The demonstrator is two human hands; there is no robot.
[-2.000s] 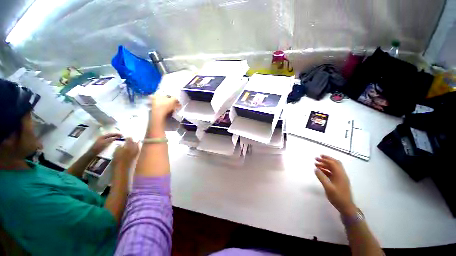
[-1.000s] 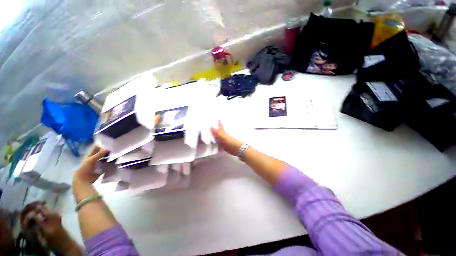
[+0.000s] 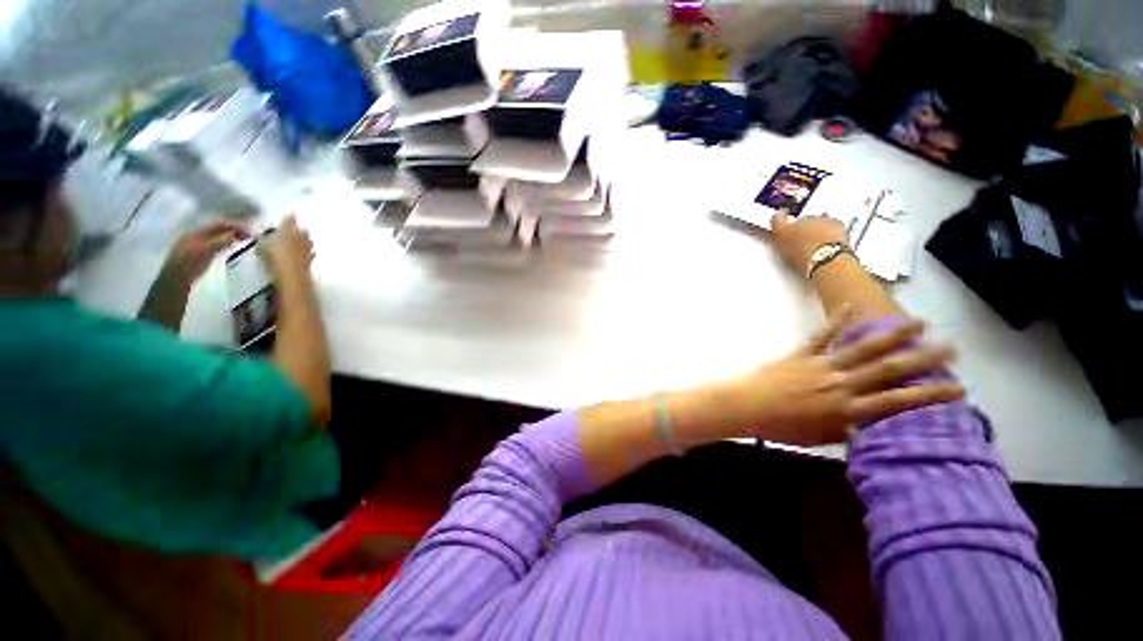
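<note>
My right hand (image 3: pixel 806 241) reaches over the front edge of the flat carton blanks (image 3: pixel 756 215), which lie at centre back with a small dark picture up. Its fingers are partly hidden, so its hold on them cannot be told. My left hand (image 3: pixel 865 382) has its fingers spread and lies over my right forearm and purple sleeve; it holds nothing. The open-ended cartons (image 3: pixel 533 123), white with dark picture panels, stand stacked at the back left of centre, with flaps sticking out. Neither hand touches them.
A person in green at left handles a carton (image 3: pixel 255 294). A blue bag (image 3: pixel 301 78) and more cartons are at back left. A dark cloth bundle (image 3: pixel 706 113) and a black bag (image 3: pixel 959 88) are at the back. Black packs (image 3: pixel 1003 238) are piled at right. Something red is below the bench.
Both hands have left the carton stack and moved right. My right hand is now at the blanks, and my left hand has come across onto my right sleeve. The view has shifted.
</note>
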